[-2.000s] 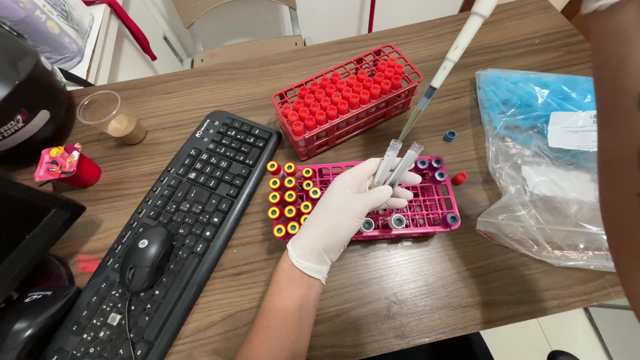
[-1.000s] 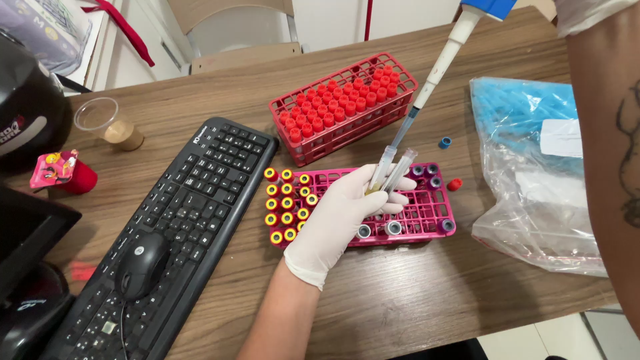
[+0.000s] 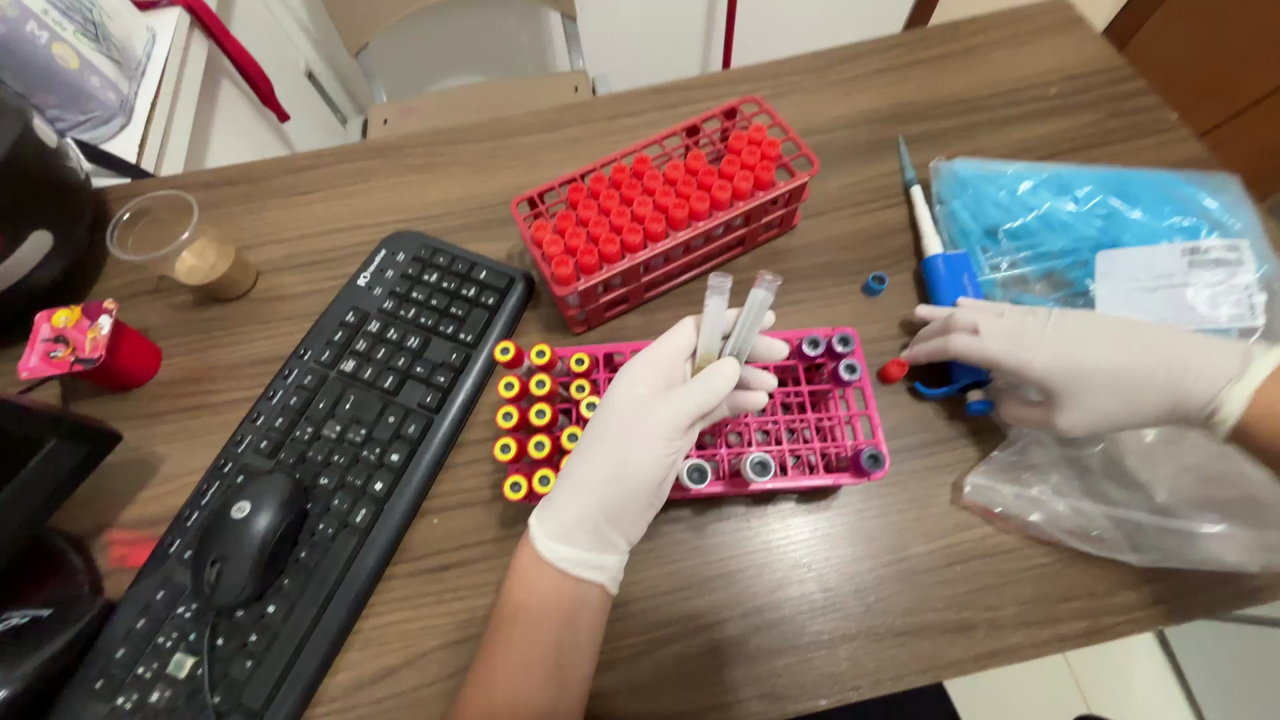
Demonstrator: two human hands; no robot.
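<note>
Two clear plastic tubes (image 3: 735, 315), both uncapped, are held side by side in my gloved left hand (image 3: 660, 420), above a magenta tube rack (image 3: 870, 405) of yellow-, purple- and grey-topped tubes. My gloved right hand (image 3: 1060, 365) is over the lower part of a blue-and-white pipette (image 3: 945, 270) lying on the table, its fingertips near a loose red cap (image 3: 893, 370). Whether the right fingers grip anything is not clear. A small blue cap (image 3: 875, 284) lies left of the pipette. Behind the magenta rack stands a red rack (image 3: 690, 255) of red-capped tubes.
A black keyboard (image 3: 330, 440) with a mouse (image 3: 250, 540) on it lies at the left. Beyond are a tipped clear cup (image 3: 215, 262) and a red container (image 3: 125, 360). A plastic bag of blue pipette tips (image 3: 1070, 210) lies at the right, partly under my right forearm.
The pipette, with its tip at one tube's mouth before, now lies on the table beside the bag. My right hand has come into view over it. The left hand still holds both tubes.
</note>
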